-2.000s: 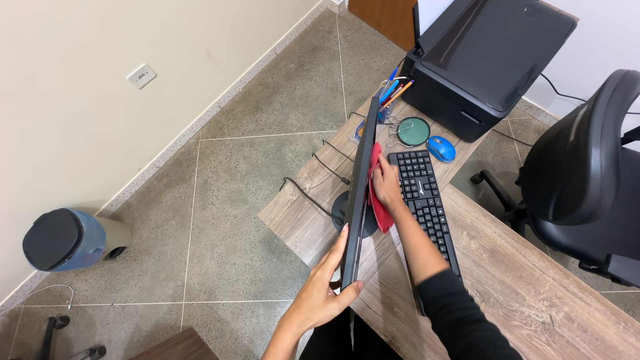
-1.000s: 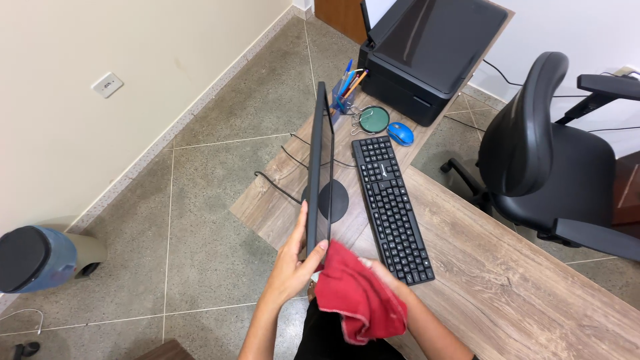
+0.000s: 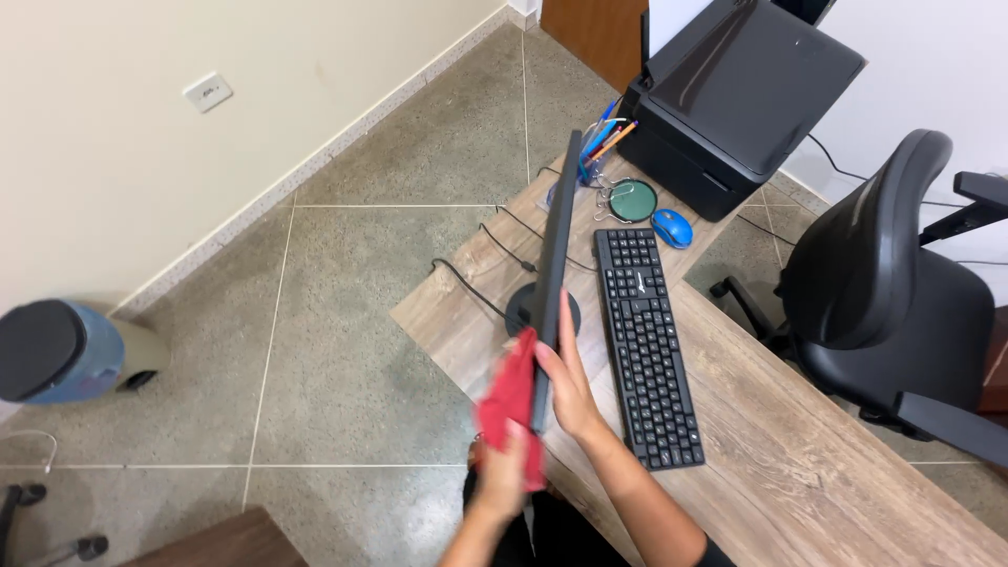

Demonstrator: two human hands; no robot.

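Observation:
A thin black computer monitor (image 3: 557,228), seen nearly edge-on, stands on a round black base (image 3: 520,309) on the wood-look desk (image 3: 772,394). My right hand (image 3: 568,386) grips its near side edge, thumb on the rim and fingers along the screen side. A red cloth (image 3: 508,394), slightly blurred, is in my left hand (image 3: 504,472) and lies against the back of the monitor near that same edge. The cloth hides part of the left fingers. Right of the monitor lies a black keyboard (image 3: 650,346), with a blue mouse (image 3: 672,228) beyond it.
A black printer (image 3: 709,118) stands at the desk's far end, beside a pen holder (image 3: 592,167) and a round green container (image 3: 632,200) with binder clips. Cables (image 3: 472,287) run behind the monitor. A black office chair (image 3: 882,283) is at right, a lidded bin (image 3: 87,354) at left.
The red cloth has passed from my right hand to my left and is now behind the monitor instead of on its screen side. My right hand has taken hold of the monitor's edge.

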